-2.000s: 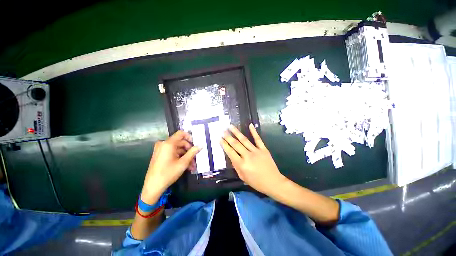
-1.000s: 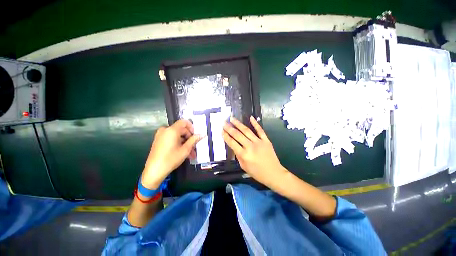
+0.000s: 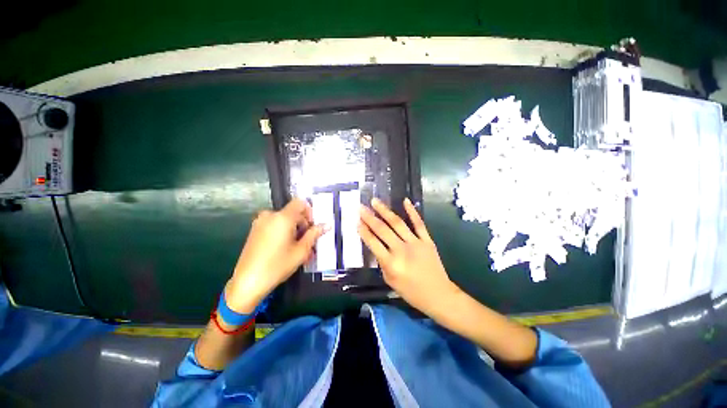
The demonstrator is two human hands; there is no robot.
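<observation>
The open tablet unit [image 3: 391,147], a flat black-framed rectangle, lies on the dark green bench in front of me. Its centre is bright and glaring. Two pale adhesive pieces [image 3: 350,227] lie inside it, with a dark T-shaped line between them. My left hand [image 3: 275,243] is over the unit's left side, thumb and fingertips close together at the left pale piece; whether they pinch anything is hidden. My right hand [image 3: 406,251] rests palm down with fingers spread, fingertips at the edge of the right pale piece. It holds nothing.
A heap of white paper scraps [image 3: 542,187] lies to the right. Beyond it stand a striped upright box [image 3: 599,103] and large white sheets [image 3: 673,199]. A white air blower [image 3: 53,147] with a cable is at the left. A white rail [image 3: 319,60] runs behind the bench.
The view has shifted slightly. Both hands stay at nearly the same places on the unit, with only slight finger movement.
</observation>
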